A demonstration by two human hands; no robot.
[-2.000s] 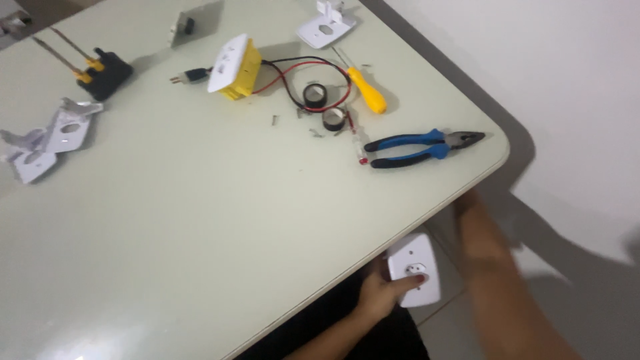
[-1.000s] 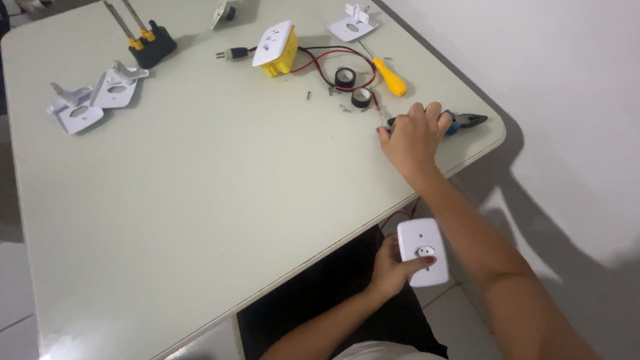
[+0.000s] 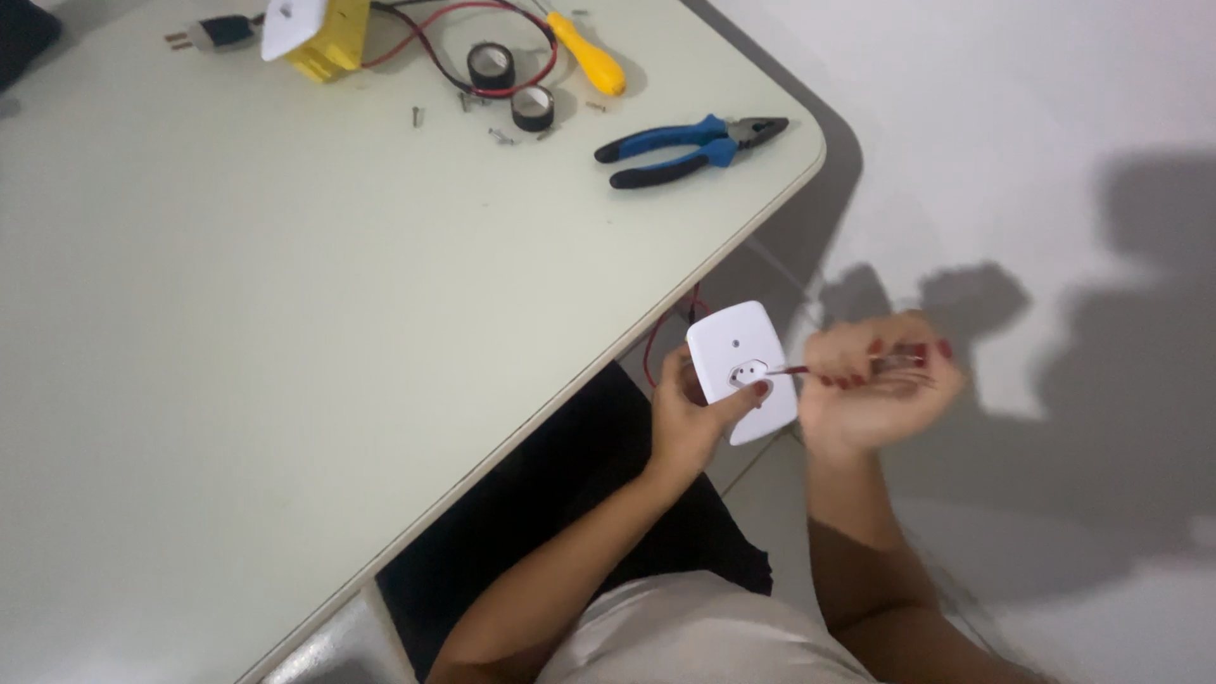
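Off the table's edge, my left hand [image 3: 693,408] grips a white socket faceplate [image 3: 730,332] with its thumb on the front, beside the round-holed outlet. A red and black wire [image 3: 654,356] hangs behind the plate. My right hand [image 3: 879,385], somewhat blurred, is closed around a slim screwdriver [image 3: 793,370] with a clear and red handle. The tool points left and its tip is over the outlet; whether it touches cannot be told.
On the pale table [image 3: 285,332] lie blue and black combination pliers [image 3: 693,150], a yellow-handled screwdriver [image 3: 591,57], two black tape rolls [image 3: 491,66], several small screws [image 3: 502,137], a yellow box with a white socket plate [image 3: 332,43] and a plug [image 3: 217,34]. A white wall stands at the right.
My right hand was over the pliers a second ago; it has moved back off the table to the faceplate, and now holds the slim screwdriver that lay beside the pliers. My left hand still holds the plate.
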